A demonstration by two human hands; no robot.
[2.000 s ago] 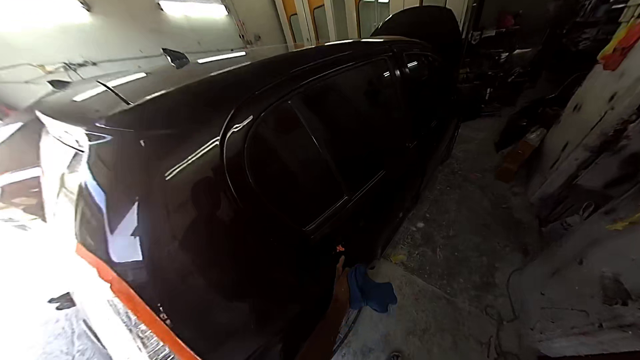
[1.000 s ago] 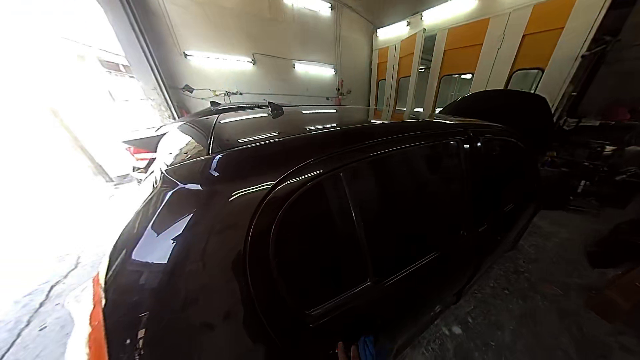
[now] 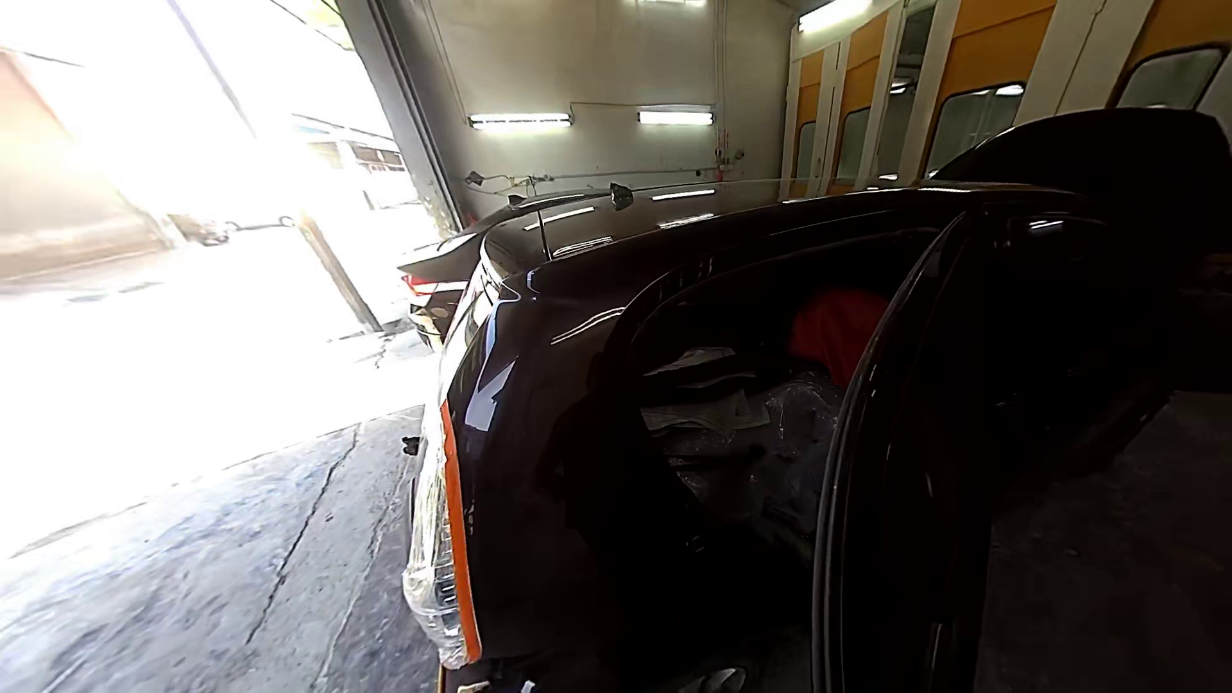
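Neither of my hands shows in the head view now. A black car fills the middle, seen from its rear side. Its rear side door stands open and juts out at right of centre. Through the doorway I see a seat under clear plastic film, pale sheets and a red thing, too blurred to name. Orange masking tape runs down the rear edge, with clear plastic film beside it.
At the far right the car's raised hood rises. Another car stands behind at left, near the bright garage doorway. Orange and white panels with windows line the back right. Cracked concrete floor lies at left.
The rear side door, closed in both earlier frames, is now open and shows the cabin. A hand with a blue cloth by that door has left the view. The view has swung up and left.
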